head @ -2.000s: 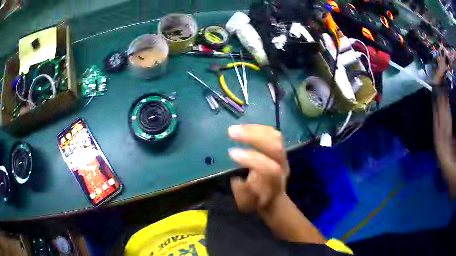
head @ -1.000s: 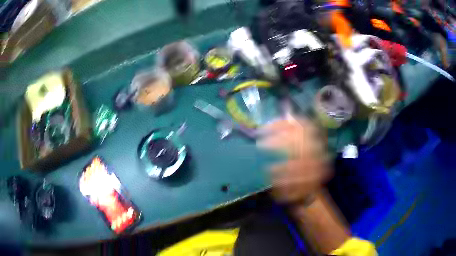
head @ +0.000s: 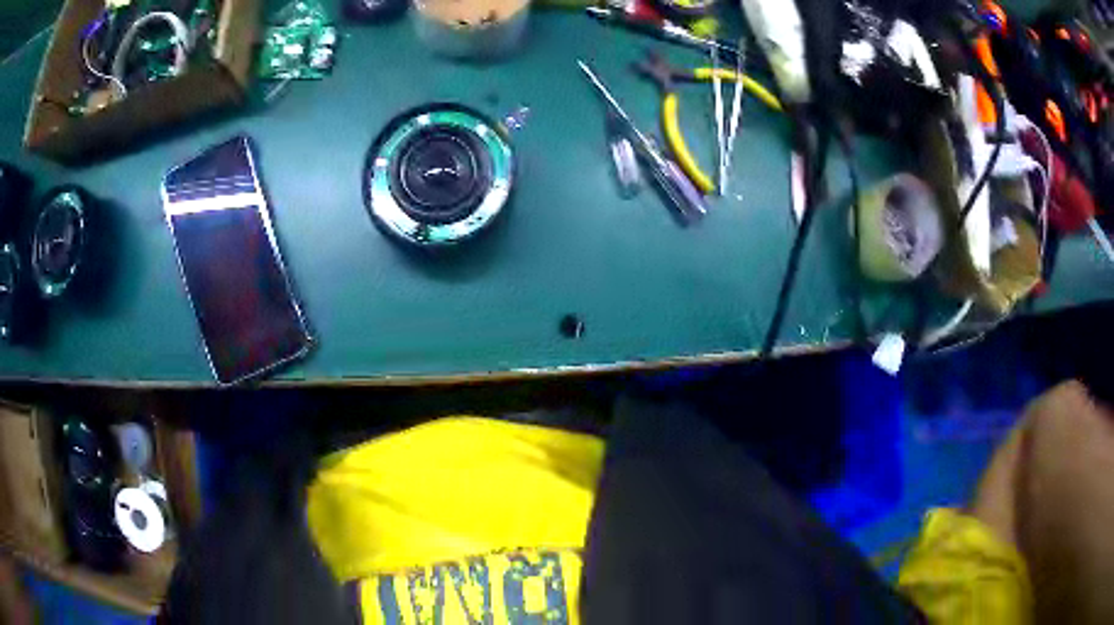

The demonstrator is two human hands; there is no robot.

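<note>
A speaker driver with a green LED ring (head: pixel 441 175) lies face up on the green bench, with a small clear-looking piece near its upper right rim. A smartphone (head: pixel 236 263) lies to its left, its screen dark with a bright reflection. A tiny black part (head: pixel 572 325) lies near the bench's front edge. No hand touches any of them. My bare right forearm shows past a yellow cuff at the lower right edge, but my right hand cannot be made out. My left hand is not in view; only a blurred brownish patch shows at the lower left edge.
Spare drivers (head: pixel 59 242) stand at the left edge, below a parts box (head: pixel 147 132). Yellow-handled pliers (head: pixel 684 128), tweezers and a screwdriver (head: pixel 660 159) lie behind right. A tape roll (head: pixel 898 227) and cables are further right. A lower carton (head: pixel 92 574) holds a white disc.
My right hand has left the bench front and gone out of view at the right. The phone screen has gone from bright to dark. The view has shifted down towards my lap.
</note>
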